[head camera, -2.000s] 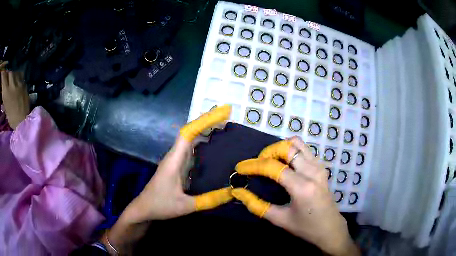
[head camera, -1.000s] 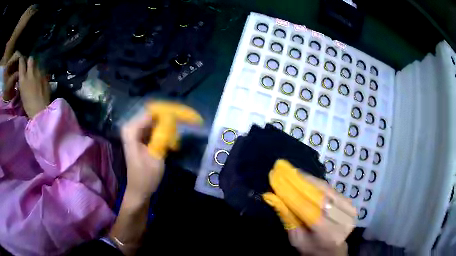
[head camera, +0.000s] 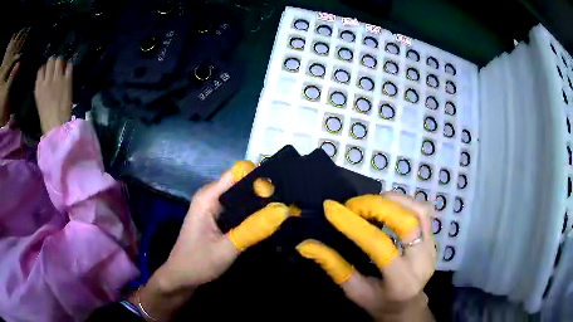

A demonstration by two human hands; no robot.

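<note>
My left hand, with yellow-orange finger cots, holds a flat black panel between thumb and fingers. A finger cot shows through the panel's round hole. More black panels lie behind it and to the right, over the near part of the white foam tray. My right hand holds these at their right side, its fingers spread over them; its fingertips on the far side are hidden. Round ring parts with thin gold rims sit in many tray pockets; several pockets are empty.
Black panels with gold circles and white print lie in a heap at the upper left. Stacked foam trays stand at the right. Another person's hands and pink sleeves are at the left.
My left hand was away from the panels, blurred, one second ago; it now holds one with an open hole. The ringed panel held two seconds ago is out of my hands.
</note>
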